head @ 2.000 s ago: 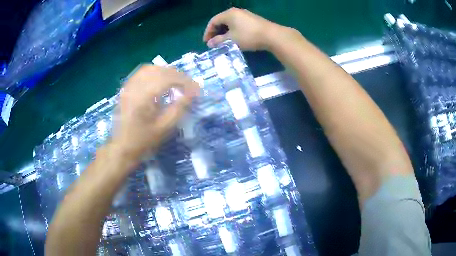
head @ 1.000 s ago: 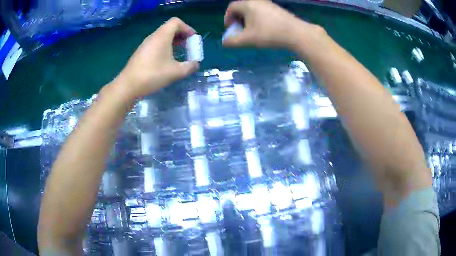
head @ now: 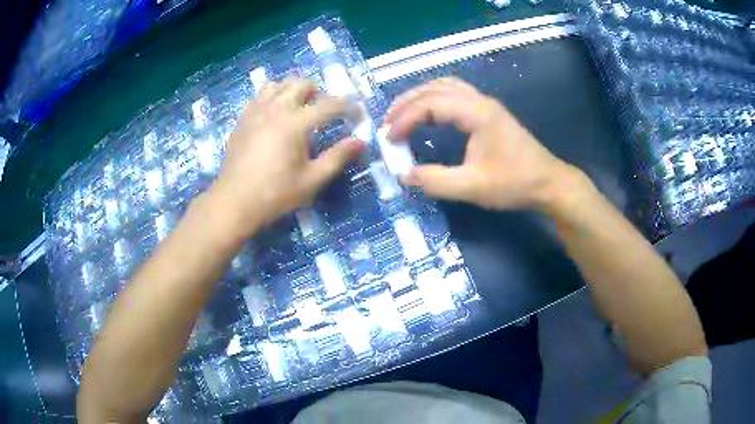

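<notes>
A clear blister tray (head: 273, 298) with rows of white blocks in its pockets lies before me, tilted in view. My right hand (head: 472, 149) pinches a white part (head: 396, 156) between thumb and fingers at the tray's right edge. My left hand (head: 286, 149) is just to the left over the tray, thumb and fingers around a small white part (head: 363, 126). That part is blurred and partly covered by the fingers. The two hands are close together but apart.
The green conveyor belt (head: 414, 25) runs beyond the tray, with a silver side rail (head: 480, 41) along it. Stacked clear trays (head: 679, 99) stand at the right. The black work surface (head: 530, 108) lies between. Blue plastic (head: 74, 50) shows at the upper left.
Both hands, each with a white part, have come back from over the green belt to the tray's right side. The view has turned and now shows more of the near edge.
</notes>
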